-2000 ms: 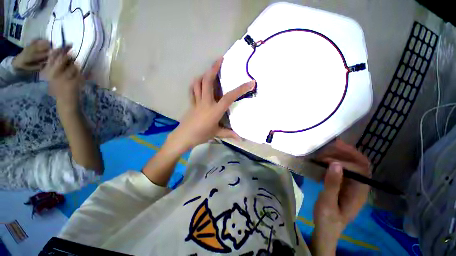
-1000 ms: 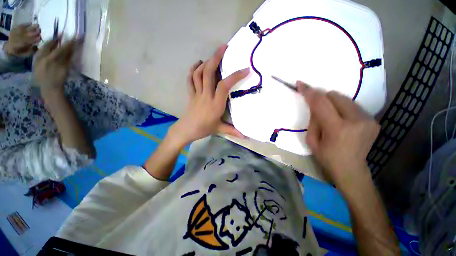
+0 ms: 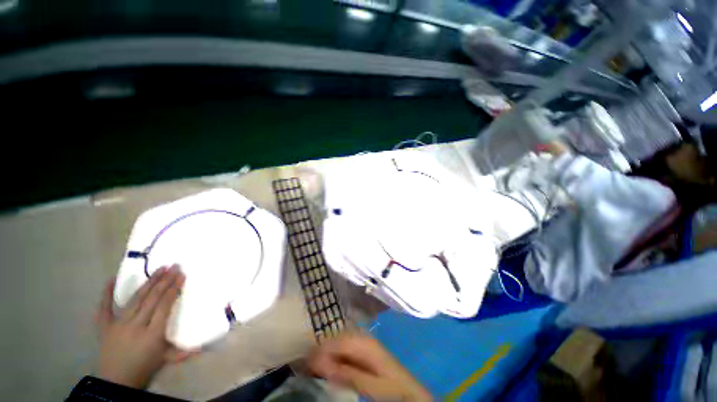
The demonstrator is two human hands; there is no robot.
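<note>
A white panel (image 3: pixel 206 286) lies on the bench at the left, with a thin dark wire arc and small black connectors on it. My left hand (image 3: pixel 141 330) holds its lower left edge, with fingers over the top face. My right hand (image 3: pixel 358 365) is low in the centre, right of the panel and off it, blurred and partly cut off by the bottom edge. I cannot tell whether it holds anything. Stacked white panels (image 3: pixel 409 228) with wires and black connectors are at the centre right. A slim dark piece (image 3: pixel 450 271) lies on the top one, too blurred to name.
A black grid strip (image 3: pixel 309 259) runs between the panel and the stack. A dark green belt (image 3: pixel 236 133) passes behind the bench (image 3: pixel 55 275). Another person's sleeve (image 3: pixel 605 212) is at the right. Blue floor (image 3: pixel 440 345) shows below.
The view has swung right and up, bringing the stack and belt in. My right hand has moved off the panel, and the tweezers seen in it before cannot be made out there.
</note>
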